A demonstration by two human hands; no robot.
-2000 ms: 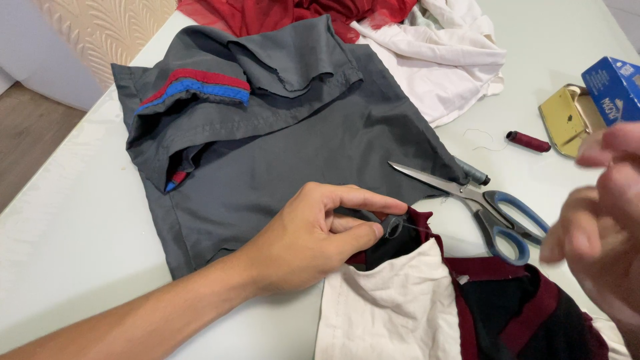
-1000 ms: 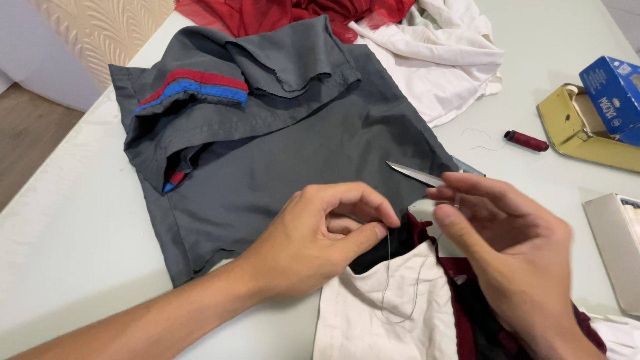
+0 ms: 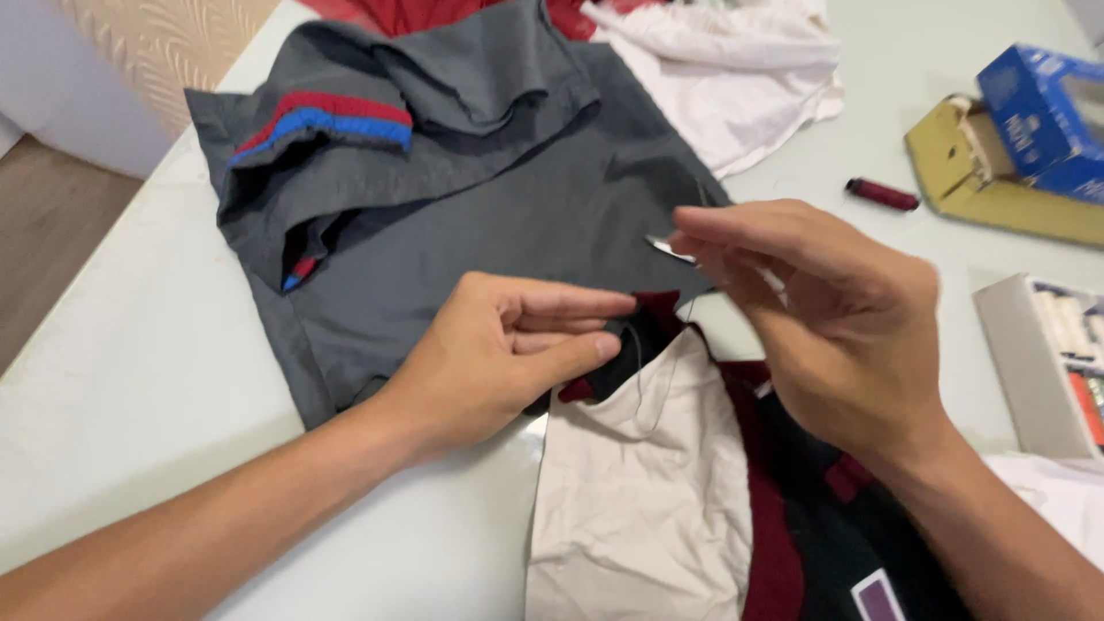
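My left hand (image 3: 509, 354) pinches the edge of a black and maroon garment (image 3: 768, 517) between thumb and fingers. A cream cloth piece (image 3: 638, 509) lies against that garment, and a loop of dark thread (image 3: 640, 379) hangs over its top edge. My right hand (image 3: 819, 302) is raised to the right, thumb and fingertips together; thread runs up toward it from the garment, but whether a needle is in the fingers cannot be told. The scissors' blade tip (image 3: 671, 250) shows beside my right fingertips; the rest is hidden behind the hand. A dark grey garment (image 3: 483, 233) with red and blue trim lies beyond.
A maroon thread spool (image 3: 882, 194) lies at the right, near a yellow box (image 3: 949, 177) with a blue box (image 3: 1035, 129) on it. Below them is a white box of several spools (image 3: 1005, 362). White cloth (image 3: 724, 78) and red fabric (image 3: 440, 13) lie at the back.
My right hand has come in from the right edge to beside my left hand, then risen a little, now covering most of the scissors. My left hand stays at the garment's edge.
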